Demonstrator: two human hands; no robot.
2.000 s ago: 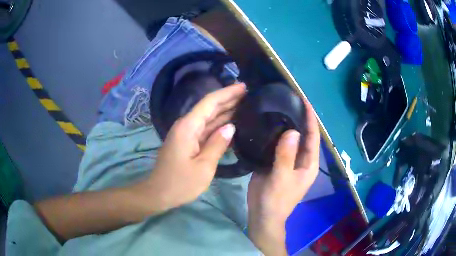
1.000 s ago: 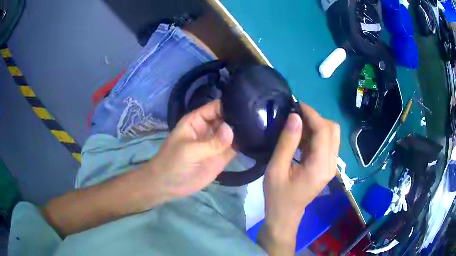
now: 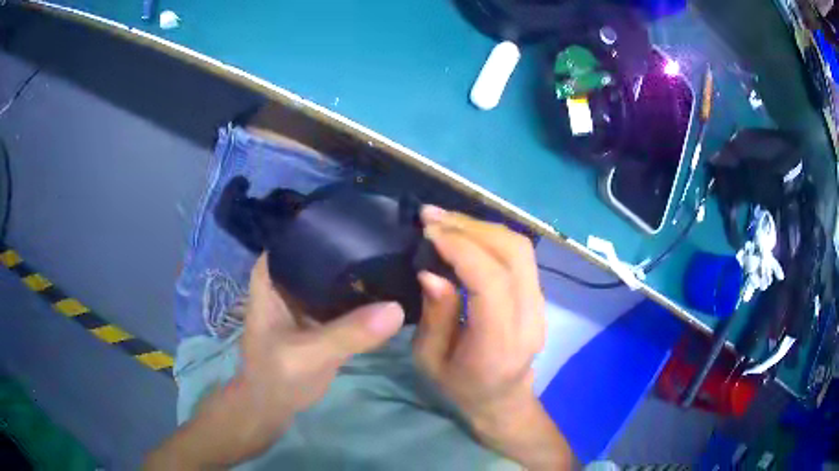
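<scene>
A black headphone (image 3: 336, 241) is held over my lap, with a smooth round ear cup facing up. My left hand (image 3: 308, 345) grips the cup from the lower left, its thumb on the near edge. My right hand (image 3: 483, 308) holds the right side of the headphone with bent fingers. A darker part sticks out at the upper left, over the jeans. The underside of the cup and the fingertips beneath it are hidden.
On the teal bench lie a white rounded bar (image 3: 495, 75), an open ear cup with green board (image 3: 580, 74), a smartphone (image 3: 651, 189), a yellow-handled screwdriver (image 3: 706, 94), a blue cup (image 3: 713, 283) and a white-wrapped tool (image 3: 759, 253). The bench edge (image 3: 368, 147) runs just beyond the headphone.
The headphone has been turned and moved left in view, and its ring-shaped part no longer shows clearly. Both hands have shifted their grip. The view has swung, so the bench now fills the top.
</scene>
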